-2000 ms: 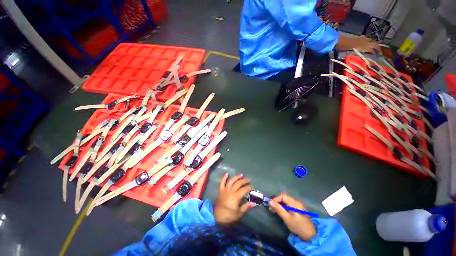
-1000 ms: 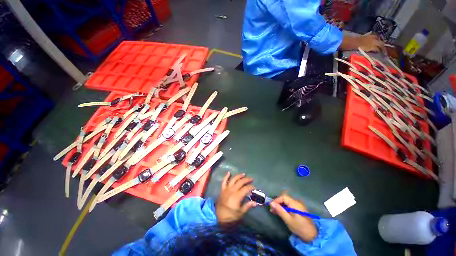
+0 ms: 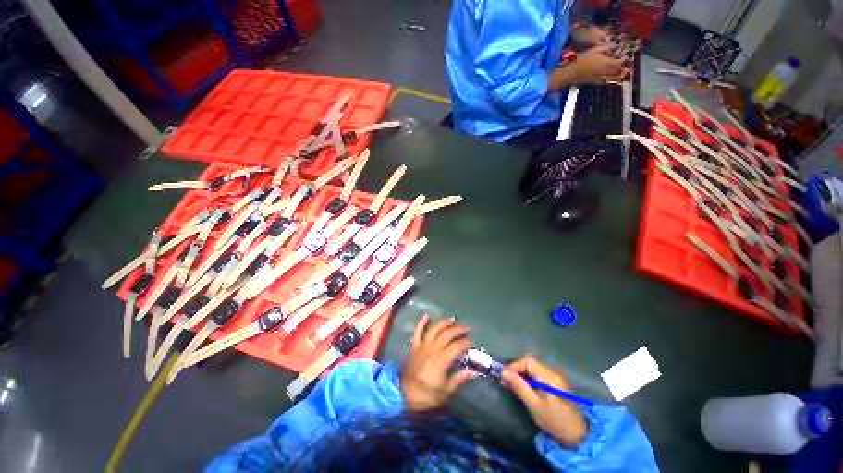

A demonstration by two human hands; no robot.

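A small dark watch head with a light metallic edge (image 3: 477, 360) is between my two hands, just above the table. My left hand (image 3: 433, 366) is bare and holds it at its left side with thumb and fingers. My right hand (image 3: 547, 403) holds a thin bright blue tool (image 3: 562, 392), whose tip end points left at the watch head. The exact contact of the tip is too small to tell. A small blue cap (image 3: 564, 315) and a white paper piece (image 3: 631, 373) lie to the right of my hands.
Red trays with beige-strapped dark watch heads stand at the left (image 3: 268, 344) and right (image 3: 658, 242). A further red tray (image 3: 222, 111) is behind. A white bottle (image 3: 753, 423) lies lower right. A black bag (image 3: 564, 168) and dark round object (image 3: 568, 212) lie beyond. Another person (image 3: 504, 69) works opposite.
The other person's arm has drawn back from the right tray, both their hands now show together, and the keyboard is more visible. My hands stay nearly in place; the watch head looks slightly tilted.
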